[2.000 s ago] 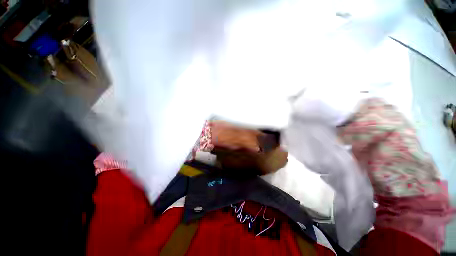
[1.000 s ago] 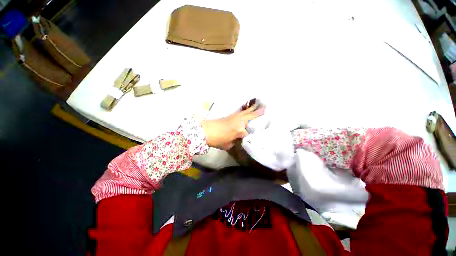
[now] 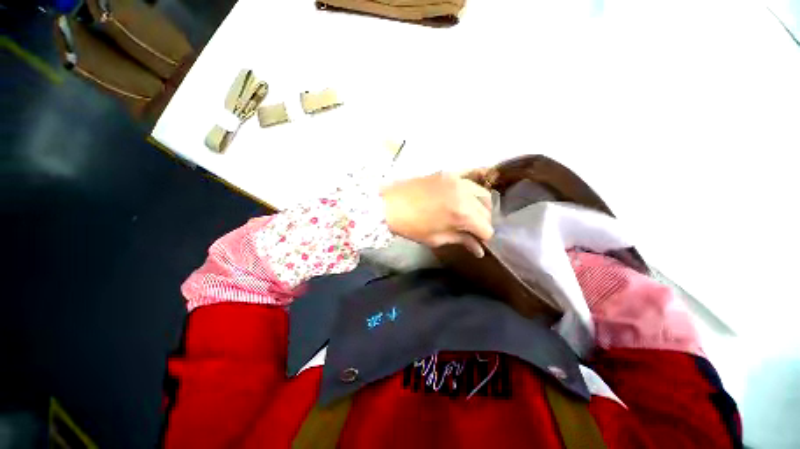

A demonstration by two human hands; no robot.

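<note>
A brown bag body (image 3: 566, 180) is open in front of my chest, with its opening facing up and right. White stuffing paper (image 3: 551, 235) sits in its mouth and hangs out over the right side. My left hand (image 3: 439, 209), bare, grips the bag's left edge with fingers curled over it. My right hand is hidden by the paper and the bag; only the pink sleeve cover of that arm shows, reaching into the opening. I cannot tell what the right hand holds.
A folded beige strap bundle (image 3: 235, 111) and two short strap pieces (image 3: 321, 101) lie on the white table (image 3: 614, 96) at the left. Another brown bag (image 3: 395, 9) lies at the far edge of view. Larger brown bags (image 3: 132, 53) stand beyond the table's left edge.
The bag body is now open and raised, with the paper in its mouth. My left hand has moved to its edge, and my right hand has gone out of sight. The view has shifted.
</note>
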